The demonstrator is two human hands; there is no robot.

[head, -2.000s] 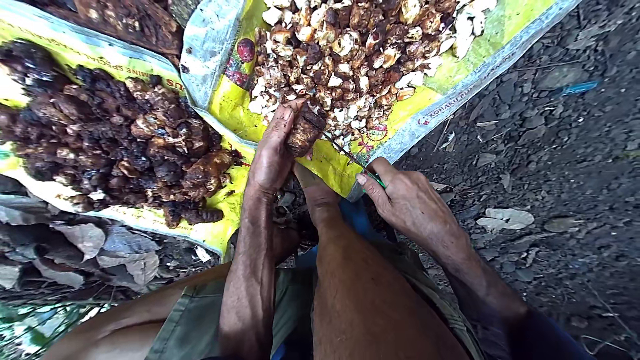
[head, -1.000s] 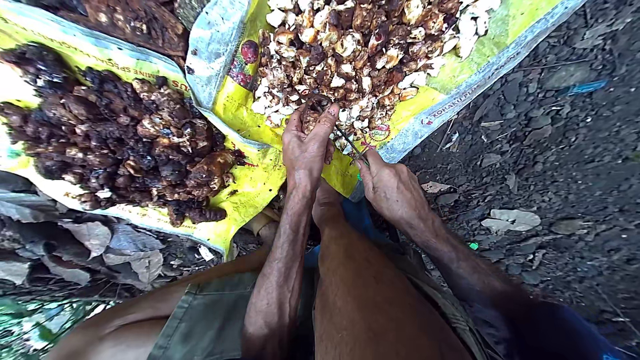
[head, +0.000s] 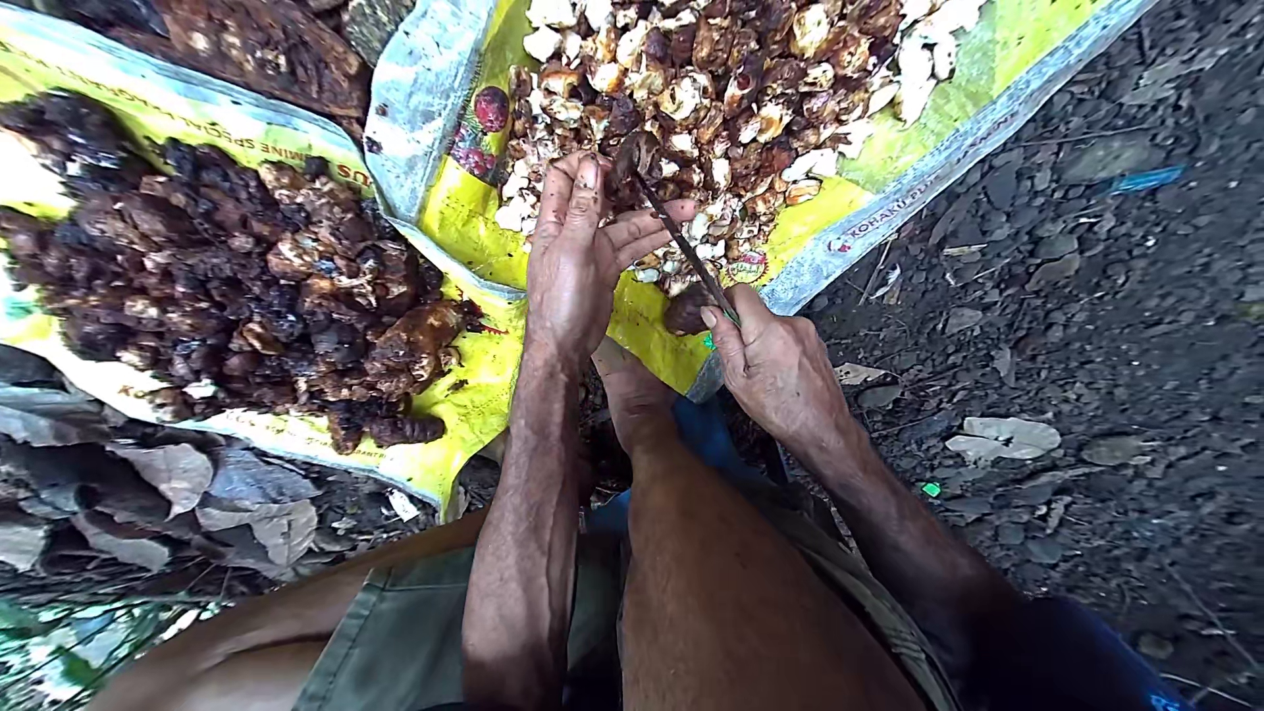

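My right hand (head: 765,355) is closed on the handle of a thin, dark-bladed knife (head: 681,240), whose blade points up and left. At the blade's tip a dark brown lump (head: 635,163) lies against my left hand (head: 583,232); its thumb and forefinger are beside the lump and its other fingers spread under the blade. Whether the left fingers grip the lump is not plain. Beyond the hands lies a heap of cut, pale-and-brown pieces (head: 681,99). A rounded brown lump (head: 688,310) sits just left of my right hand.
Yellow printed sacks (head: 484,395) are spread on dark soil. A heap of dark brown lumps (head: 237,286) covers the left sack. Dry leaves (head: 247,504) lie below it, and a pale leaf (head: 1002,438) rests on the soil at right. A brown slab (head: 267,49) is at upper left.
The left hand has moved up over the heap, and its fingers have spread. The lump it held two seconds ago between the feet and the heap no longer shows there.
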